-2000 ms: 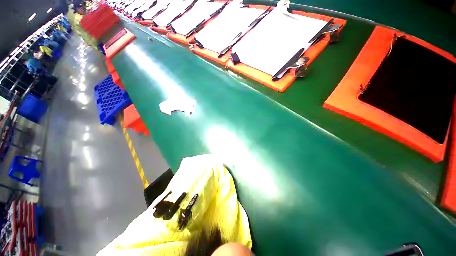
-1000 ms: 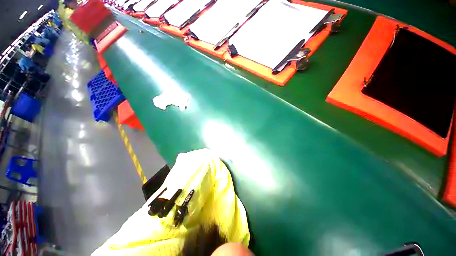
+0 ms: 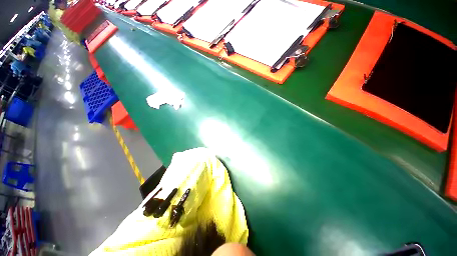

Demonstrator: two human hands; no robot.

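Neither of my hands can be made out in the head view. My yellow smock (image 3: 200, 175) bulges over the bench edge at bottom centre, with several dark pen-like items on it. A small rounded piece of bare skin at the bottom edge cannot be identified as a hand. At the right, a black glossy screen module (image 3: 413, 80) lies flat in an orange-red foam tray (image 3: 351, 67), uncovered. Left of it, a white protective sheet (image 3: 273, 32) covers the unit in another orange tray, with black edge bars and binder clips (image 3: 300, 56) on its right side.
A crumpled white scrap (image 3: 165, 98) lies on the green bench (image 3: 280, 135). More white-covered trays recede along the far side. A red tray stack (image 3: 80, 19) stands at the far end, near a person in yellow. A blue crate (image 3: 97, 97) and yellow floor line (image 3: 127, 152) are at left.
The view has shifted slightly, so the scrap and far tray stack appear further left and higher. The arrangement of trays, sheets and clips looks the same.
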